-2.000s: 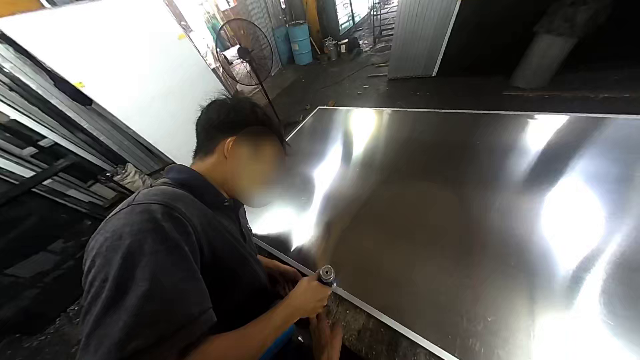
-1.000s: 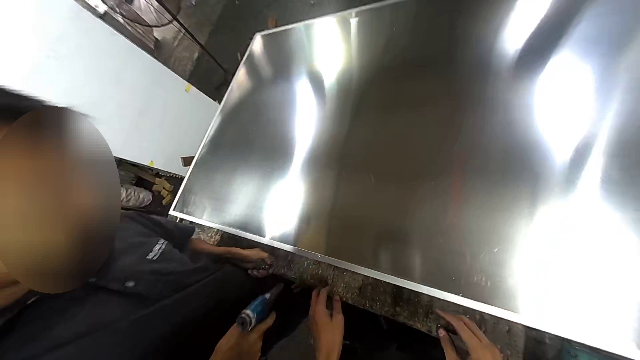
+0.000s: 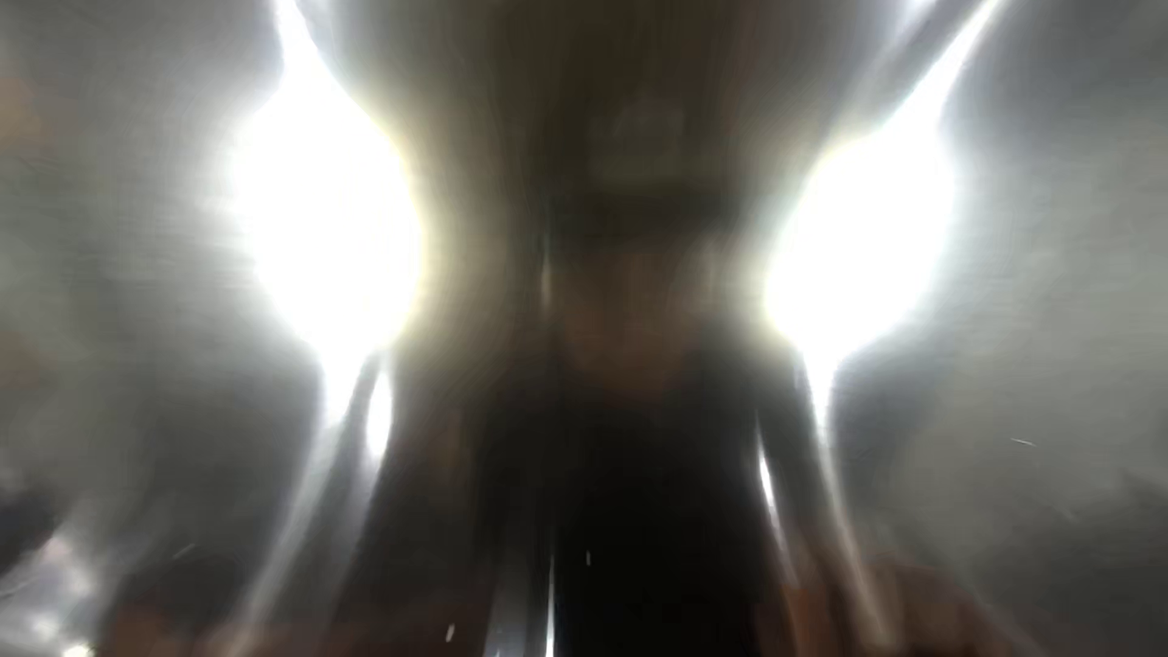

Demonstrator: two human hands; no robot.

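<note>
A shiny metal sheet [image 3: 1031,383] fills the head view, seen from very close and blurred. A dark, smeared reflection of a person runs down its middle. Blurred brownish, hand-like shapes show along the bottom at left and right; they look like reflections in the metal. Neither my left hand nor my right hand can be made out directly, so what they hold or touch is hidden.
Two large bright glare patches lie on the sheet, left and right of the dark reflection. Small light flecks or scratches mark the surface. Its edges are outside the view.
The view has moved in close over the metal sheet. The co-worker, the blue tool and the hands along the sheet's edge, seen a second ago, are out of direct view.
</note>
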